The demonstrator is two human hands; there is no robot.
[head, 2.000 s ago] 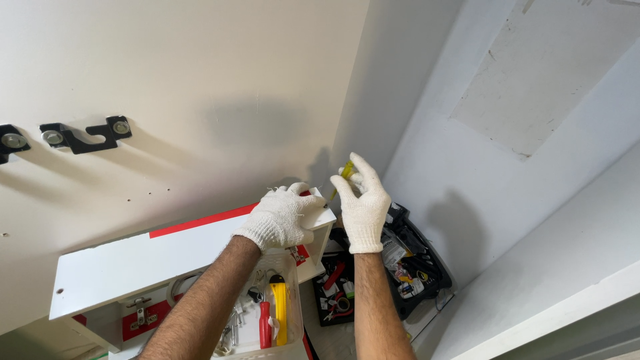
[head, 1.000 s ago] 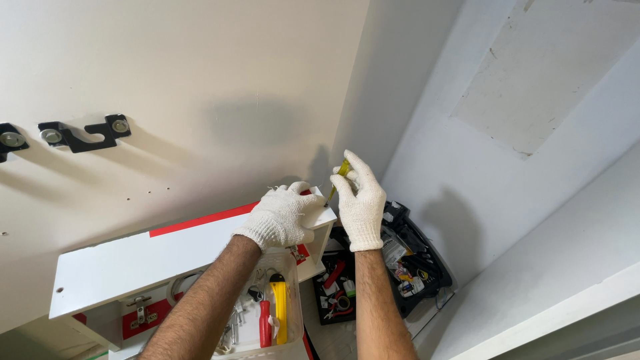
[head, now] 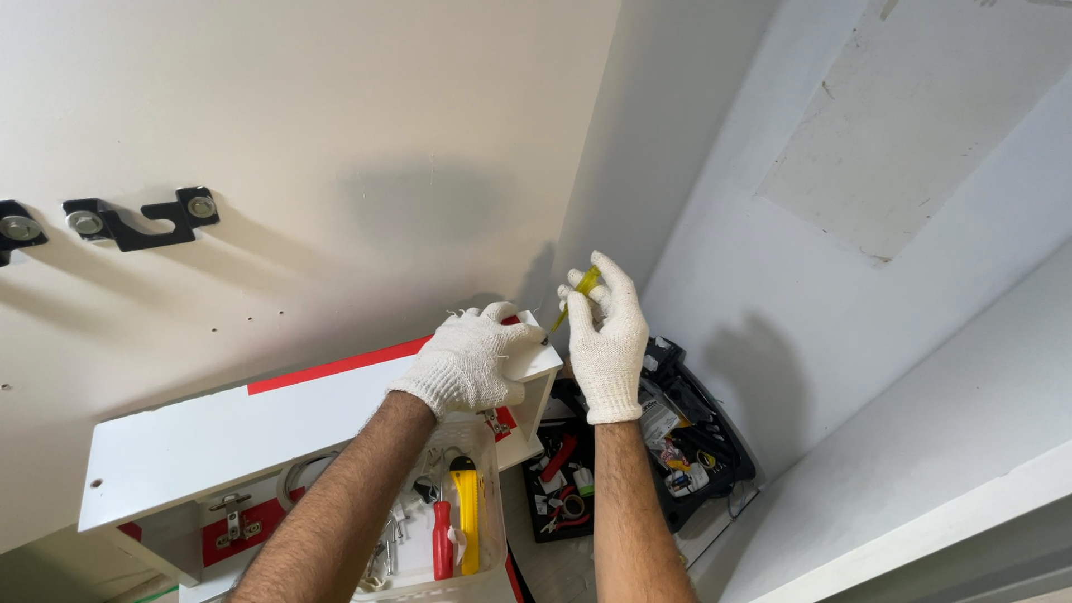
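Note:
My left hand (head: 469, 356), in a white knit glove, rests on the right end of a white panel cabinet (head: 251, 435) with a red strip along its back edge, fingers curled over the top. My right hand (head: 609, 335), gloved too, holds a small screwdriver with a yellow-green translucent handle (head: 589, 280) between thumb and fingers. Its shaft slants down and left towards the panel's right end, near a dark hole (head: 544, 340); whether the tip touches anything cannot be told. The panel's left end has another small hole (head: 97, 483).
Below my left forearm a clear plastic bin (head: 494, 536) holds a red-handled screwdriver (head: 442, 540), a yellow utility knife (head: 466, 511) and screws. A black toolbox (head: 729, 427) stands at the right wall. Black metal brackets (head: 151, 239) are bolted to the left wall.

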